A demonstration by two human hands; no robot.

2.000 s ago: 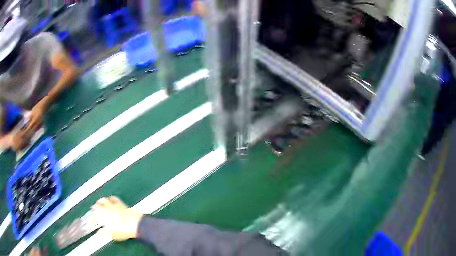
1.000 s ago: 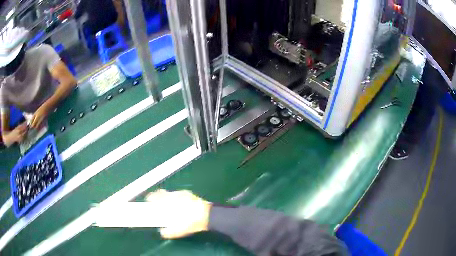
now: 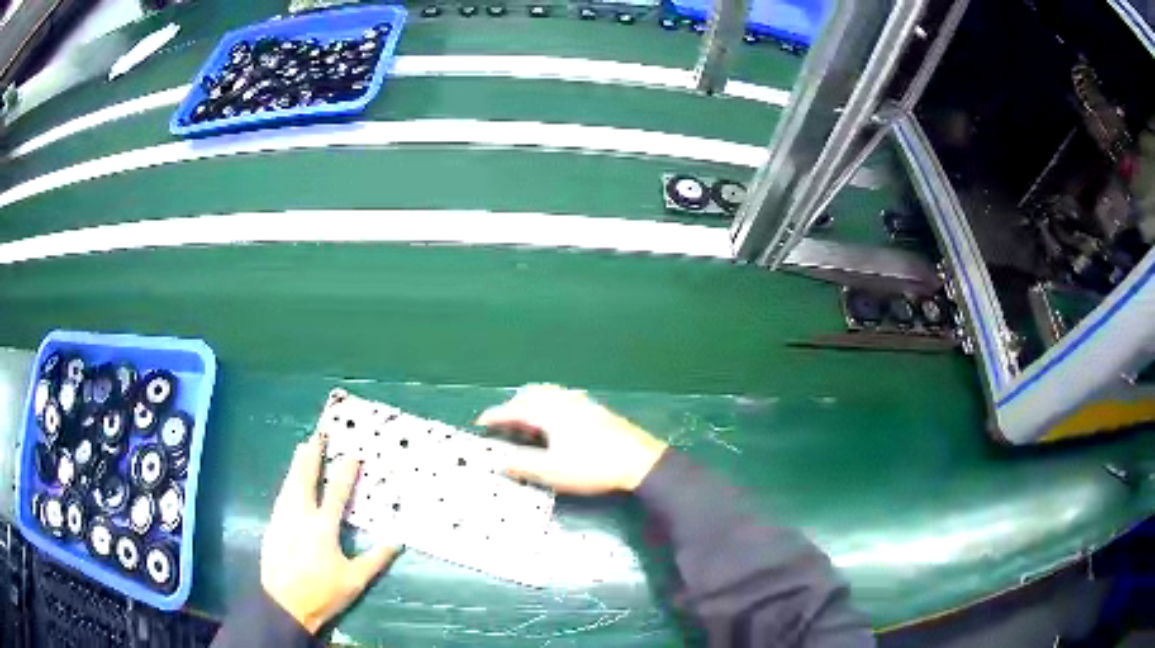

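A bare silver-white fixture plate (image 3: 437, 487) with small dark holes lies tilted on the green bench in front of me. It looks wide, and I cannot tell if it is one plate or two side by side. My left hand (image 3: 314, 538) grips its left end, fingers at the far side and thumb at the near edge. My right hand (image 3: 576, 443) is at its far right part, fingers curled over the surface; the fingertips are partly hidden. A blue tray (image 3: 203, 468) of loose round black speaker-like parts stands left of my left hand.
Another blue parts tray (image 3: 380, 95) stands at the far left. A loaded plate (image 3: 897, 310) lies by the machine frame (image 3: 969, 272) at right, beside a thin dark bar (image 3: 874, 342). Another loaded plate (image 3: 703, 194) lies behind the metal upright (image 3: 811, 139). Small parts line the far belt.
The view has turned left and down. My right hand, earlier holding a bright plate, is now at the plate on the bench. My left hand and the near blue tray have come into view.
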